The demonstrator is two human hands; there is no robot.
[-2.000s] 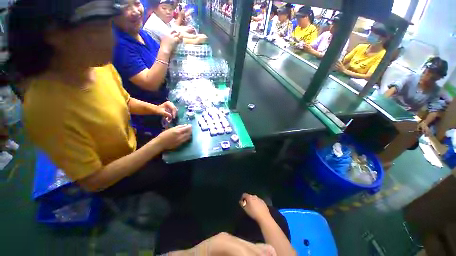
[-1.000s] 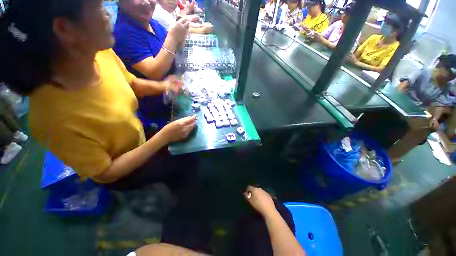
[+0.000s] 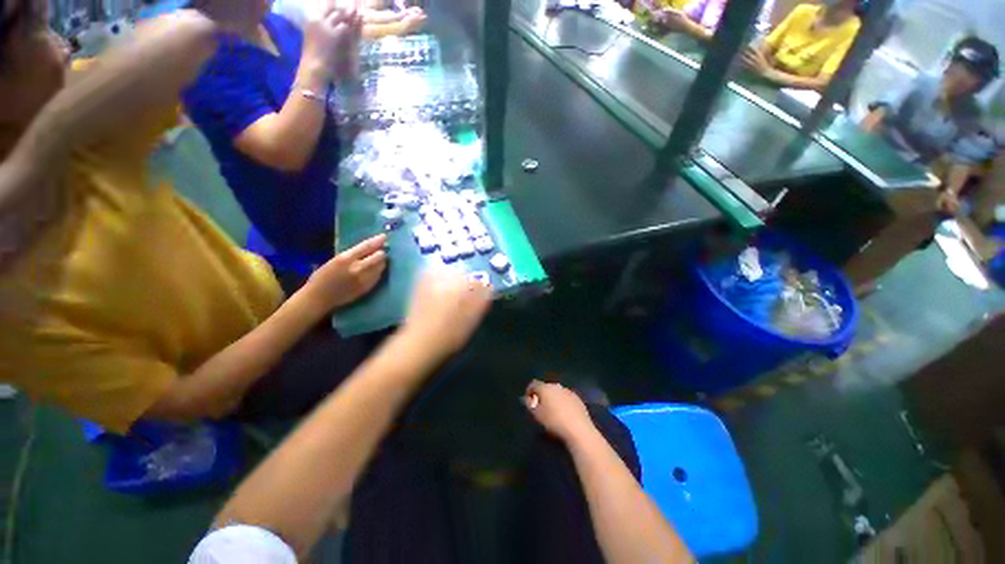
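White housings [image 3: 450,228] stand in rows on the green tabletop [image 3: 369,312]; a separate one [image 3: 499,262] lies near the corner. My left hand [image 3: 446,311] is blurred at the table's front edge, its fingers at another pale housing [image 3: 478,279], partly hidden. I cannot tell whether it grips it. My right hand [image 3: 558,409] is curled above my right thigh, with a small pale piece [image 3: 533,400] at its fingertips, too small to make out.
A coworker in yellow [image 3: 165,259] sits at left, one hand on the table, the other arm raised. A whitish heap [image 3: 402,160] lies behind the housings. A blue stool [image 3: 705,474] is beside my right leg; a blue bin [image 3: 727,342] stands beyond it. A metal post rises from the table.
My left arm has come up from the bottom edge and reached forward to the table corner. My right hand stays over my lap. The coworker in yellow has raised an arm.
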